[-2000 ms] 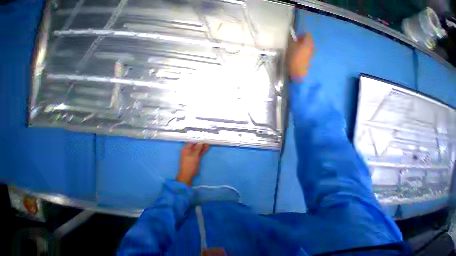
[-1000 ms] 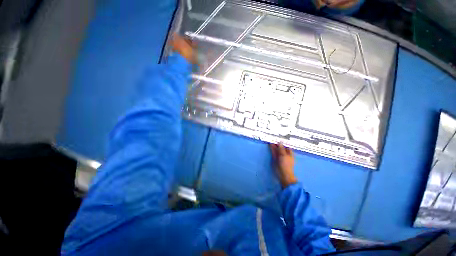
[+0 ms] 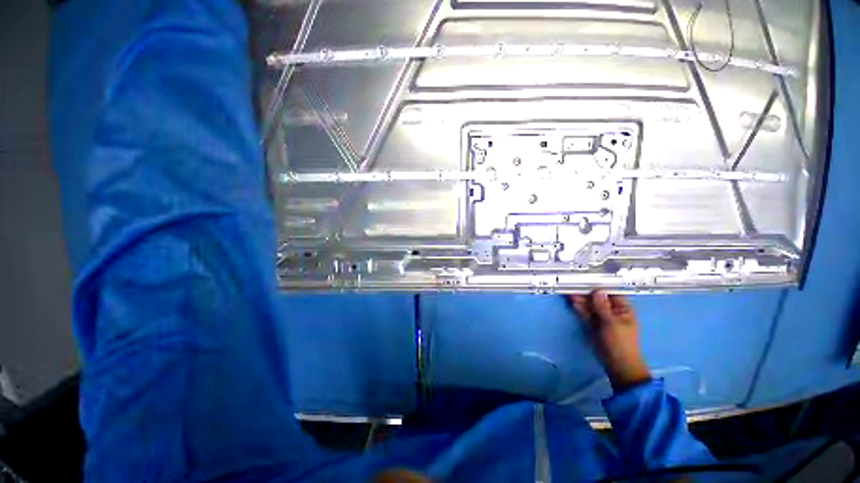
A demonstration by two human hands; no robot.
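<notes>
The silver back panel (image 3: 556, 104) lies in front of me on blue padded boards, its ribbed side up. Two LED light strips (image 3: 387, 176) with spaced dots run across it. A framed area of small holes and cut-outs is near its middle. A thin wire (image 3: 714, 66) forms a loop at the upper right. My right hand (image 3: 618, 335) holds the panel's near edge, right of its middle, with bent fingers. My left arm reaches up along the panel's left side, its sleeve hiding that edge. My left hand is out of the picture at the top.
The blue carrier boards (image 3: 500, 335) show along the near side, with a dark gap (image 3: 419, 344) between two of them. More blue padding lies to the right. The silver conveyor edge rail (image 3: 349, 418) runs close to my body. A grey area is at the far left.
The view has swung so the panel lies straighter and nearer. My left hand, earlier at the panel's left edge, has passed out of the top. My right hand stays at the near edge.
</notes>
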